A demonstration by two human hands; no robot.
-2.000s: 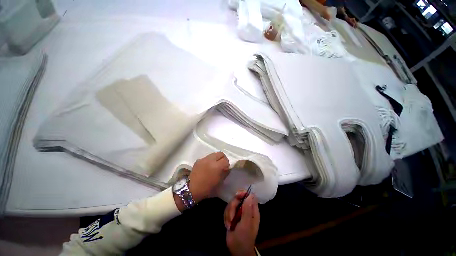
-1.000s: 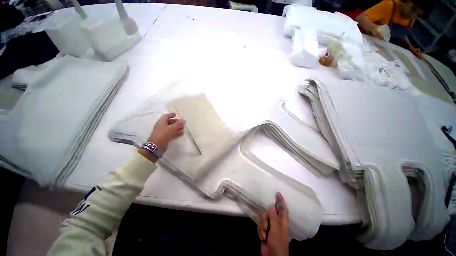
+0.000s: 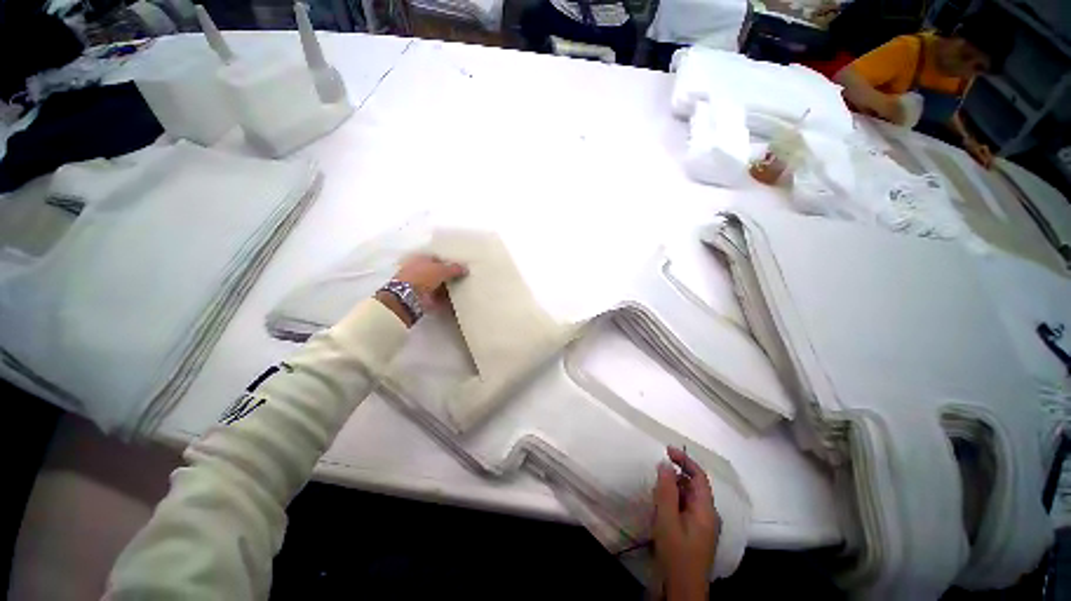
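Observation:
A stack of white cut panels (image 3: pixel 587 429) lies in front of me, its neckline curve to the right and layered edges towards me. Beige turned-back plies (image 3: pixel 505 323) lie folded on its left part. My left hand (image 3: pixel 431 276), with a watch at the wrist, pinches the upper left edge of a beige ply. My right hand (image 3: pixel 687 522) is at the strap end near the table's front edge, closed round a small dark tool, probably thread snips (image 3: pixel 685 474). Most of the tool is hidden by the fingers.
Panel stacks lie at left (image 3: pixel 153 270) and right (image 3: pixel 893 317), the right one overhanging the table's front edge. White blocks with posts (image 3: pixel 276 100) stand back left. White wrapped bundles (image 3: pixel 752 100) and a brown item (image 3: pixel 769 167) lie back right. A person in orange (image 3: pixel 904 71) works beyond.
My left hand has moved from the strap end beside my right hand to the beige plies and taken an edge. The lifted strap ply lies back down. The view has shifted, showing more at left.

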